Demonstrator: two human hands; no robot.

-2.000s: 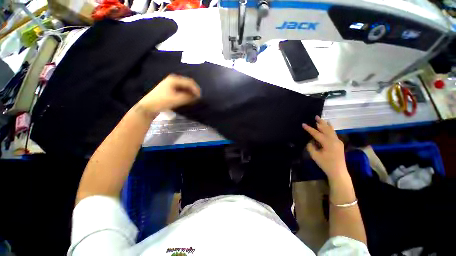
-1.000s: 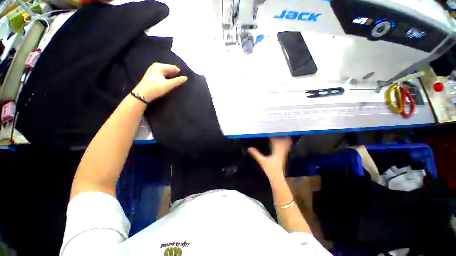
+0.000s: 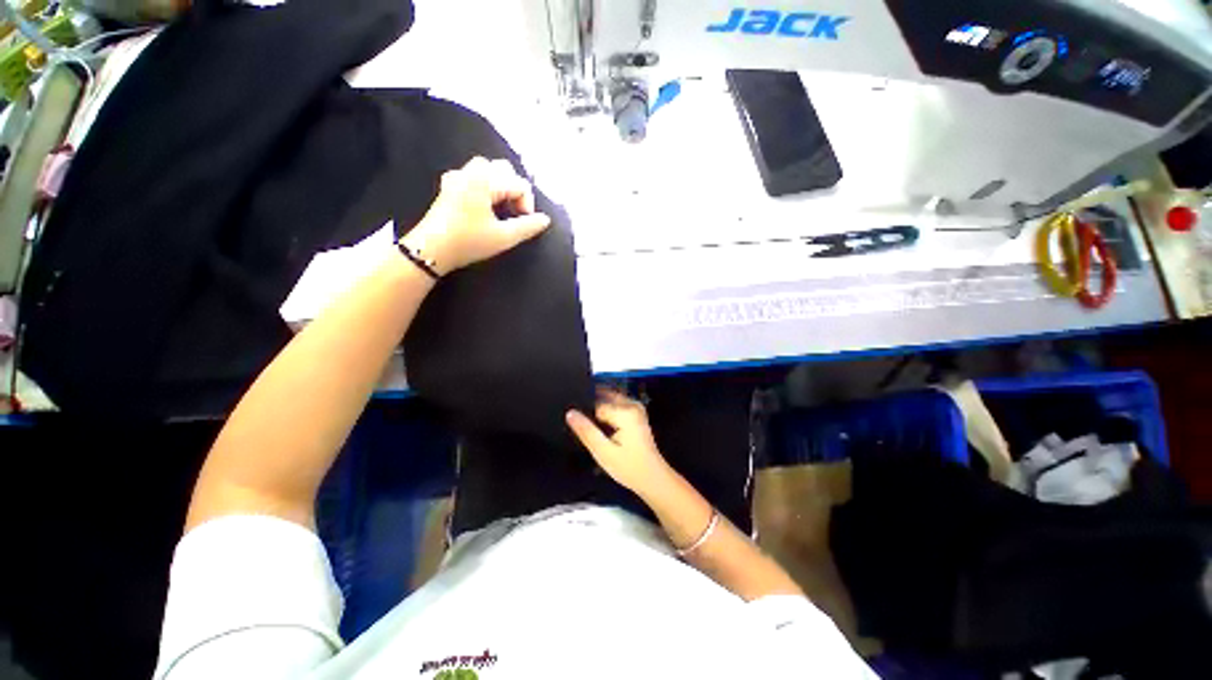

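Observation:
A black sleeve panel (image 3: pixel 499 312) lies over the table's front edge, left of the needle area, and hangs towards my lap. My left hand (image 3: pixel 481 217) is on its upper part near the right edge, thumb and fingers pinched together on the cloth. My right hand (image 3: pixel 621 436) holds the panel's right edge just below the table edge, thumb on top. A larger black stack of cut pieces (image 3: pixel 146 226) lies to the left, partly behind my left forearm. The presser foot and needle area (image 3: pixel 585 93) is above and right of my left hand, with no cloth under it.
The white sewing machine head (image 3: pixel 851 53) spans the top right. A phone (image 3: pixel 784 133), dark snips (image 3: pixel 864 241) and yellow and red rings (image 3: pixel 1077 259) lie on the table. A blue crate (image 3: pixel 1130 399) with white scraps and black cloth is below right.
The panel has been drawn off the right of the table and now hangs by its front edge. My right hand has moved left and taken its edge. My left hand has shifted slightly right.

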